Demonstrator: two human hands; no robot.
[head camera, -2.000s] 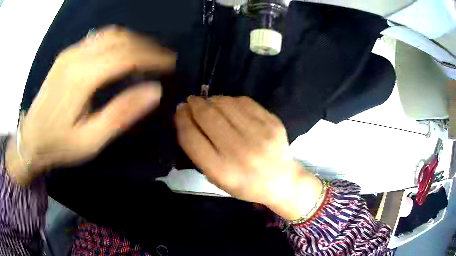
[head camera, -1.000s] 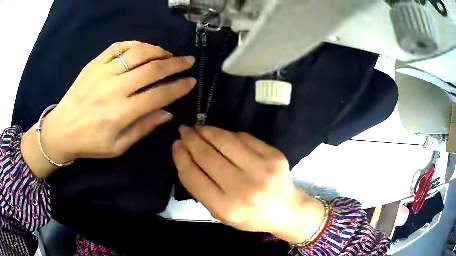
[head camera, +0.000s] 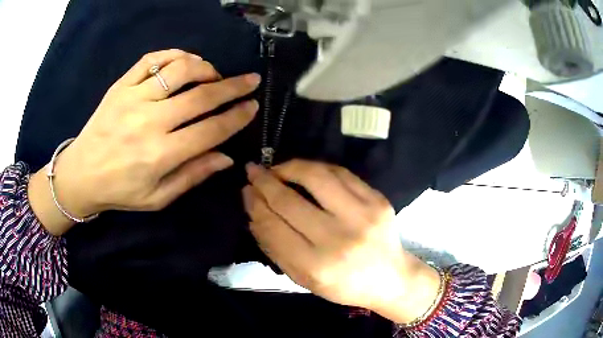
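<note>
A black garment panel (head camera: 165, 237) covers much of the table. A zipper (head camera: 267, 105) with glinting metal teeth runs down it from the presser foot (head camera: 276, 26); its teeth part in a narrow V above the silvery slider (head camera: 267, 155). My left hand (head camera: 152, 132) lies flat on the cloth left of the zipper, fingers spread, fingertips near the teeth. My right hand (head camera: 324, 231) is just below the slider, thumb and fingers closed on the zipper's lower part, which they partly hide.
The cream sewing machine head (head camera: 397, 46) hangs over the cloth at the top, with a pale ribbed knob (head camera: 365, 121) below it. At the right are red-handled scissors (head camera: 561, 251) and a white tray (head camera: 574, 297) holding black pieces. The white table (head camera: 456, 224) shows at right.
The machine head has come into view above the cloth since the earliest frame. My left hand has settled on the cloth. Since one second ago, my right hand has shifted slightly right.
</note>
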